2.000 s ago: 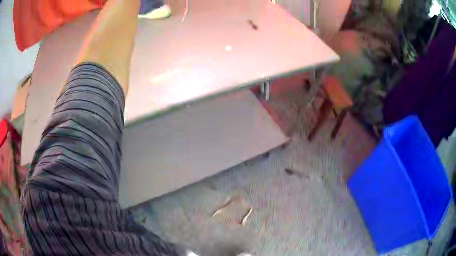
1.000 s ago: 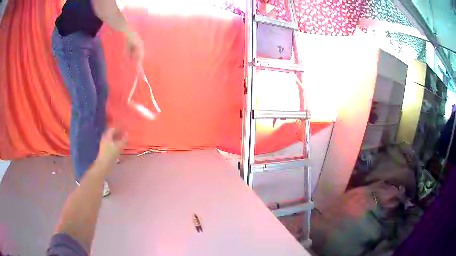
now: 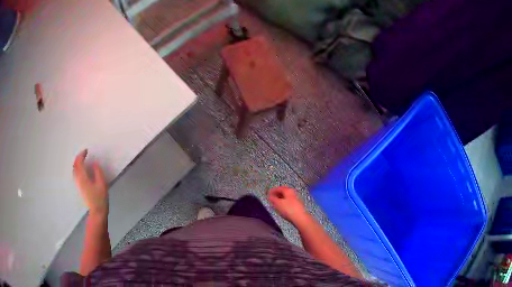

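The worktable (image 3: 106, 73) has a pale top and fills the left side, with a lower shelf (image 3: 151, 179) under its edge. My left hand (image 3: 91, 182) is over the tabletop near its edge, fingers apart, holding nothing that I can see. Whether it touches the top is unclear. My right hand (image 3: 286, 203) is over the floor in front of my body, fingers curled in, with no object visible in it. A small dark and reddish tool (image 3: 39, 96) lies alone on the tabletop, beyond my left hand.
A deep blue plastic bin (image 3: 418, 196) stands on the floor at the right. A low reddish-brown stool (image 3: 257, 73) stands beyond the table corner. Metal ladder parts (image 3: 193, 25) show at the top. Dark purple cloth (image 3: 432, 56) is at the upper right. A blue shape is cut off at the upper left.
The view has swung down and right, from the person, orange cloth and upright ladder to the floor, stool and bin. My left arm, stretched toward the person before, is now near my body. My right hand now shows.
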